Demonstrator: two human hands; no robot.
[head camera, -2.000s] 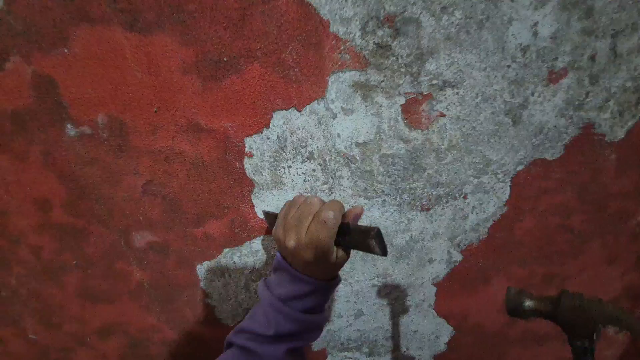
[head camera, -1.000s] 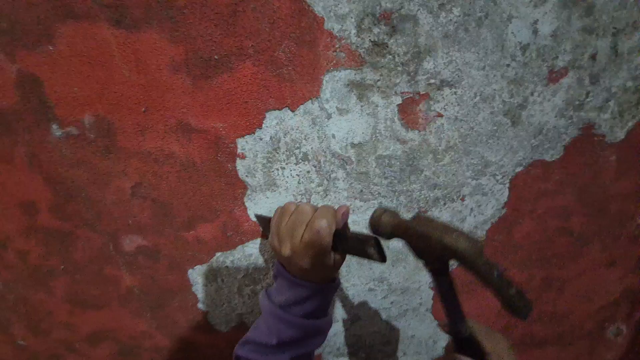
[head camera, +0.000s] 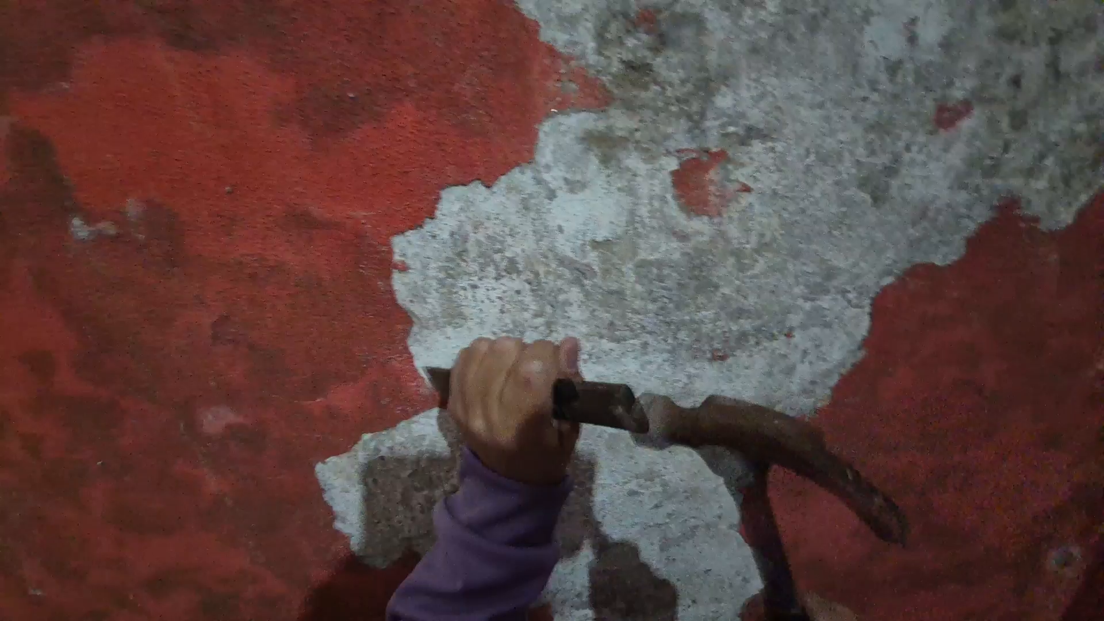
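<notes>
My left hand (head camera: 515, 405), in a purple sleeve, is closed around a dark, rusty metal chisel (head camera: 606, 405). The chisel lies roughly level, its narrow tip at the edge of the red paint (head camera: 328, 285) on the wall. At the chisel's right end is the face of a claw hammer (head camera: 759, 427), apparently touching it. The hammer's claw points down to the right and its handle runs down to the bottom edge. Only a sliver of my right hand (head camera: 824, 609) shows there, at the handle; most of it is out of view.
Bare grey plaster (head camera: 638, 276) spreads across the middle and upper right of the wall, with ragged edges against red paint on both sides. A small red paint patch (head camera: 707, 181) remains on it. Shadows of hand and hammer fall below.
The hammer was at the lower right two seconds ago, then close to the chisel's end; now its face meets that end. My left hand has kept its hold on the chisel.
</notes>
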